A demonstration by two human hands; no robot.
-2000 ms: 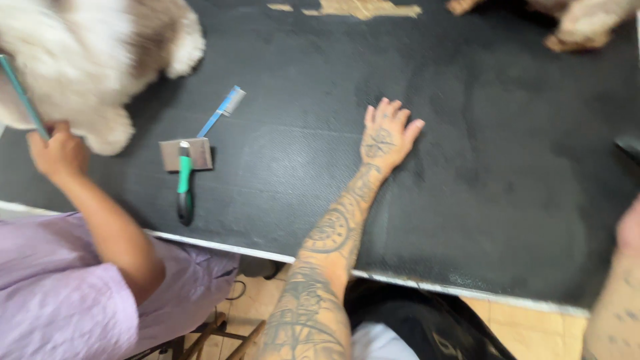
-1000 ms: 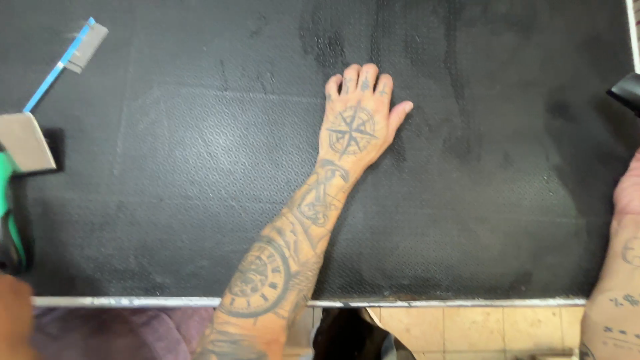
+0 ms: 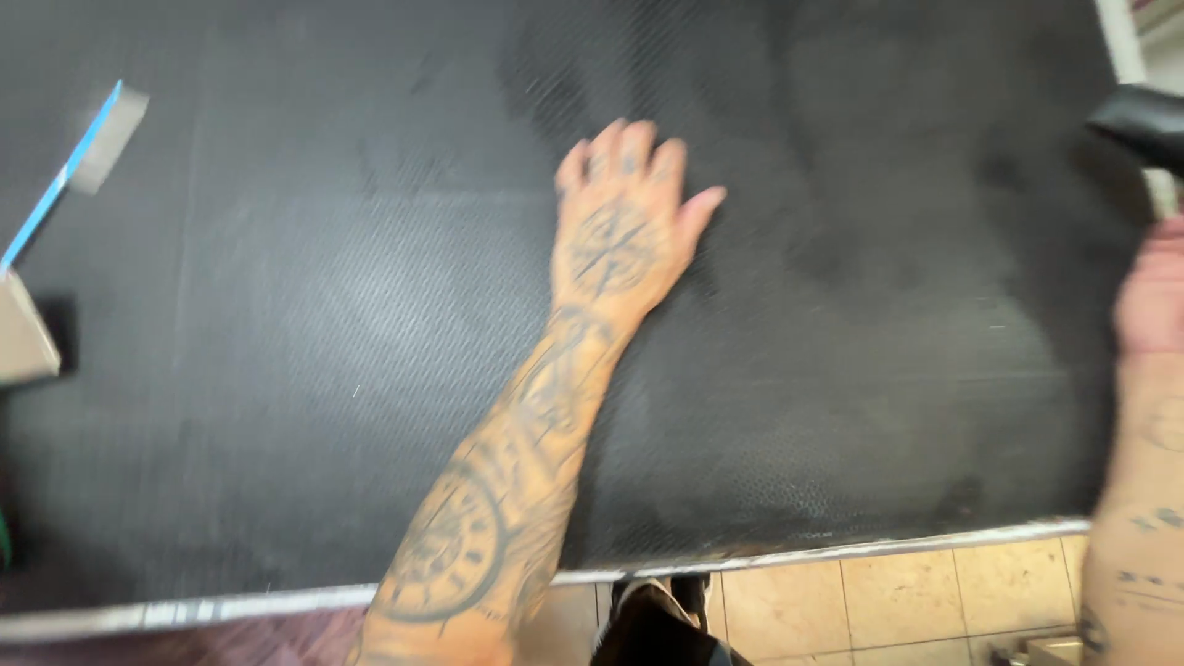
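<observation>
My left hand [image 3: 624, 222] lies palm down on the black textured tabletop [image 3: 370, 305], near the middle of the view, fingers a little apart and holding nothing. My right hand [image 3: 1152, 291] is at the right edge of the view, partly cut off. Just above it is a dark, smooth object [image 3: 1142, 125], perhaps the nozzle of a blower. Whether my right hand holds it cannot be told, since the fingers are out of view. Both forearms come in from below.
At the left lie a blue-handled metal comb [image 3: 109, 139] and part of a slicker brush [image 3: 23, 333]. The table's pale edge [image 3: 740, 560] runs along the front. Below are floor tiles [image 3: 897, 592], shoes, and purple cloth [image 3: 287, 638] at the lower left.
The view has swung right and closer, so the light-furred animals and the person in a lilac top seen earlier are out of frame. My left hand stays flat on the table.
</observation>
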